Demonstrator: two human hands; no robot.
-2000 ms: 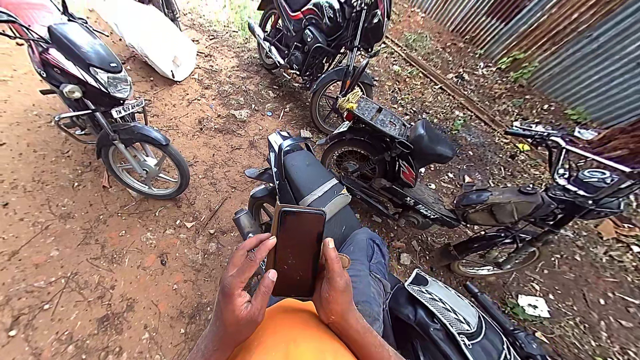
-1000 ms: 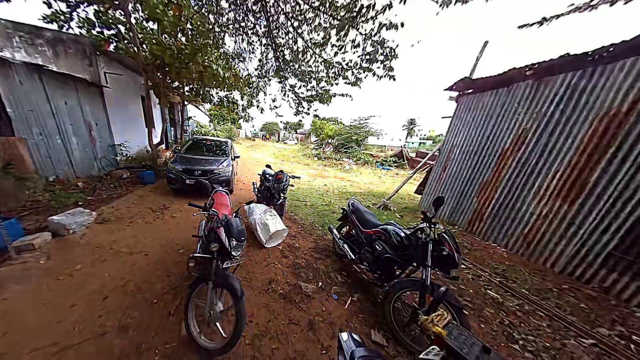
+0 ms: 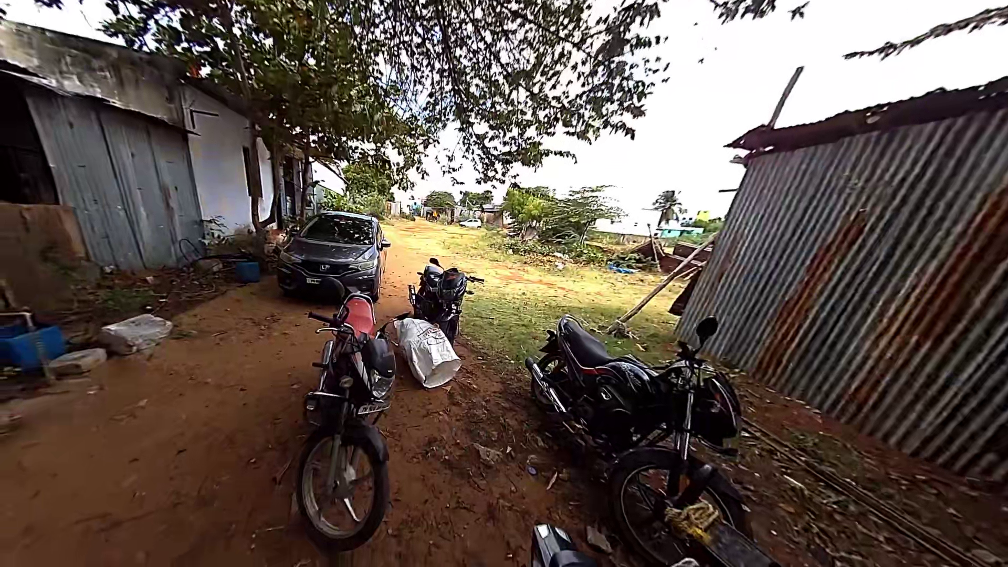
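Observation:
Neither of my hands shows in the head view now, and the smartphone is out of view too. In front, left of the middle, a motorcycle with a red seat (image 3: 346, 417) stands facing me. A white sack (image 3: 427, 352) lies on the dirt behind it, beside another dark motorcycle (image 3: 442, 295). To the right stands a black motorcycle (image 3: 622, 394) with its front wheel toward me. At the bottom edge are the tail end of a motorcycle (image 3: 557, 547) and part of a dark rack with yellow rope (image 3: 693, 520) near it.
A dark grey car (image 3: 335, 256) is parked farther back on the dirt track. Corrugated metal sheeting (image 3: 874, 276) walls the right side, with a leaning pole (image 3: 668, 282) beside it. At left are a shed (image 3: 118, 173), a blue container (image 3: 31, 346) and a pale block (image 3: 136, 333).
The view has swung up from my lap to the yard. Two seconds ago both my hands held a smartphone over my lap; hands and phone have left the view.

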